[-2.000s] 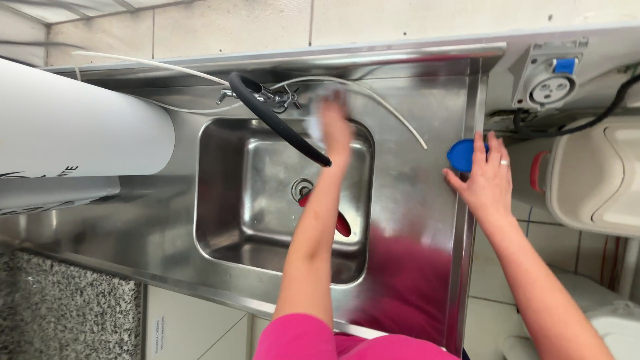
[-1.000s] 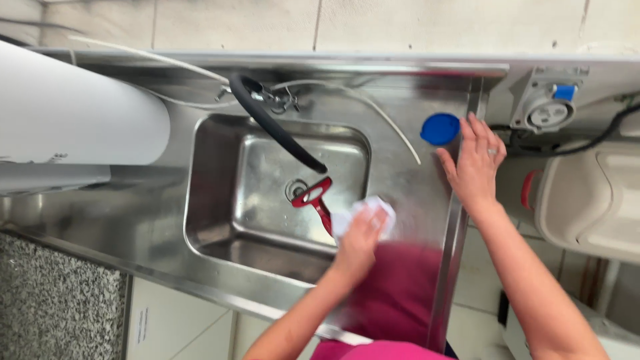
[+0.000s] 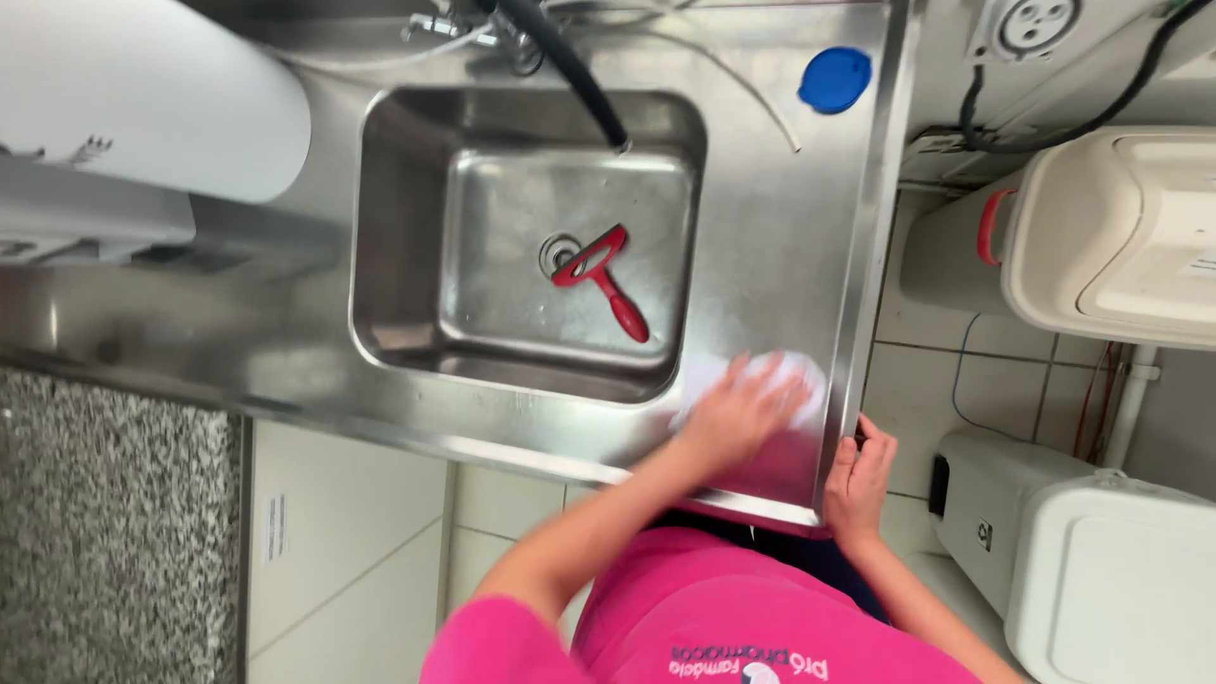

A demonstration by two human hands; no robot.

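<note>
My left hand [image 3: 746, 408] presses down on a crumpled white cloth [image 3: 803, 389], its fingers bent over it, on the steel counter [image 3: 760, 247] to the right of the sink basin. My right hand [image 3: 860, 484] grips the counter's raised edge near its front right corner. A red squeegee [image 3: 600, 271] with a dark blade lies in the basin [image 3: 532, 313], its head partly over the drain [image 3: 559, 256]. Near the back right corner of the counter rests a blue plastic lid [image 3: 836, 80].
A black faucet spout [image 3: 570, 71] hangs over the basin, with a thin white hose [image 3: 746, 85] beside it. Large white cylinders [image 3: 171, 95] stand at the left. Beige bins [image 3: 1130, 237] and white bins [image 3: 1111, 570] are at the right, below a wall socket [image 3: 1035, 24].
My left hand has moved with the cloth from behind the basin to the counter's front right. My right hand has left the spot beside the blue lid and moved down the edge. The view has shifted.
</note>
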